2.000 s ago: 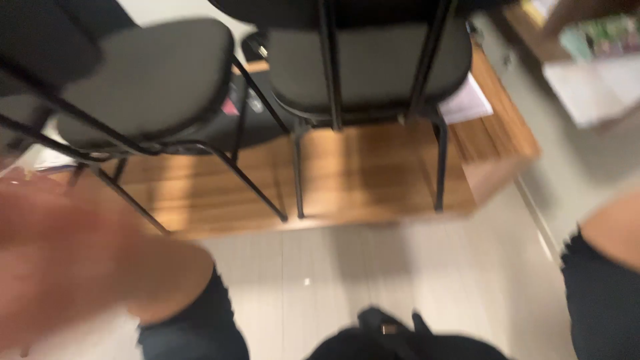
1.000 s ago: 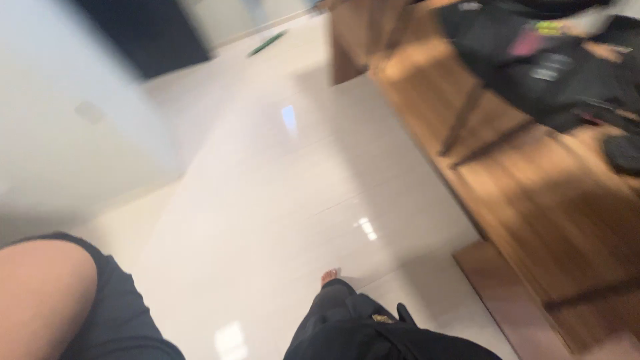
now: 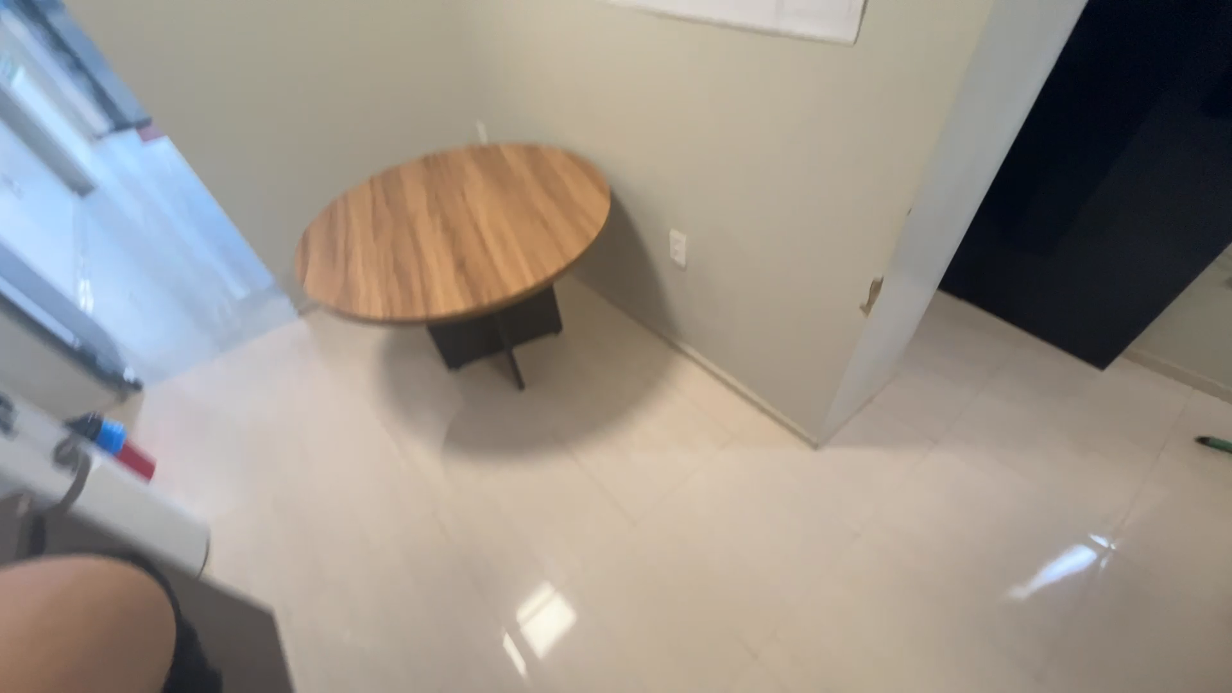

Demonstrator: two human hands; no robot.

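Neither my left hand nor my right hand shows in the head view, so what they hold or touch is hidden. Part of a bare arm [image 3: 82, 626] with a dark sleeve edge fills the lower left corner. Ahead, a round wood-grain table [image 3: 457, 231] on a dark crossed-panel base [image 3: 500, 332] stands by the corner of two walls. At the left edge, a light-coloured surface [image 3: 115, 500] bears an item with a blue part [image 3: 111, 437] and a red item [image 3: 135, 460], both blurred.
A wall outlet [image 3: 678, 248] sits right of the table. The projecting wall ends at a pale edge [image 3: 890, 318]. Beyond it is a tall black panel [image 3: 1088, 192]. A thin green object [image 3: 1215, 444] lies on the glossy tiled floor [image 3: 674, 539]. A glass-like opening [image 3: 183, 260] is at left.
The view has swung widely, from chairs and a wooden surface to the round table and walls. The blurred hand seen at left two seconds ago is out of view.
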